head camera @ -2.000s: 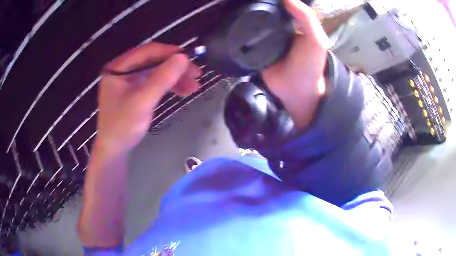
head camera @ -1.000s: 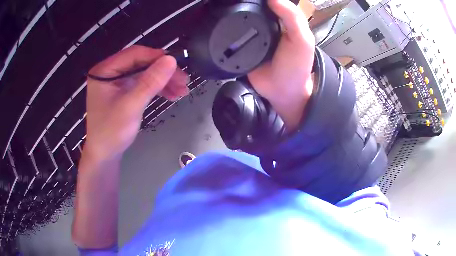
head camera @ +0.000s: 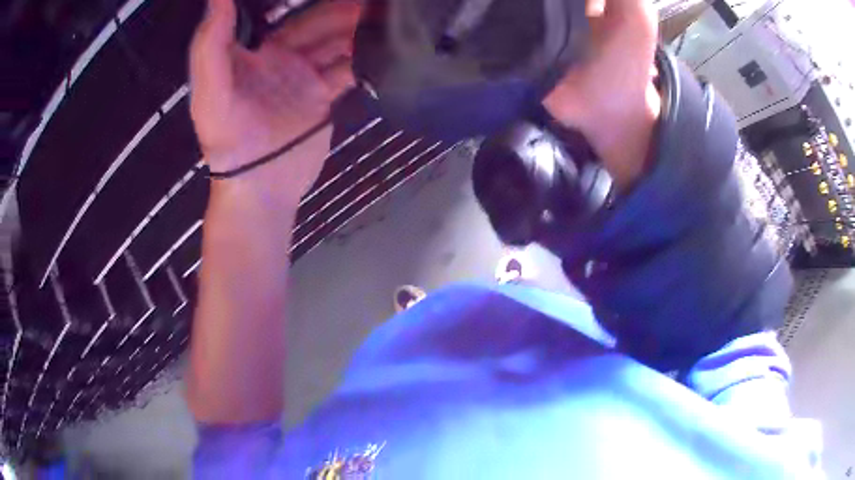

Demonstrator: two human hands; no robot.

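Observation:
The black headphones' ear cup (head camera: 469,56) is at the top centre, cut off by the top edge. My right hand (head camera: 609,89) holds it from the right. My left hand (head camera: 272,94) is at its left, thumb raised and fingers reaching to the cup's edge. A dark piece shows between thumb and fingers; its grip is unclear. A thin black cable (head camera: 281,153) crosses my left wrist and runs up to the cup's lower left edge; whether it is plugged in is hidden. More black headphones (head camera: 684,234) hang stacked on my right forearm, one cup (head camera: 530,183) facing down-left.
The dark rack (head camera: 112,187) with pale strip edges and dangling wires fills the left side. A pale cabinet (head camera: 741,70) stands at the upper right, beside yellow terminals (head camera: 825,183). Grey floor (head camera: 366,248) and my shoe tips (head camera: 410,297) show below.
My left hand has moved up and opened out from its fingertip pinch near the plug. The held headphones have moved up and right. The view has shifted, and a second shoe tip shows.

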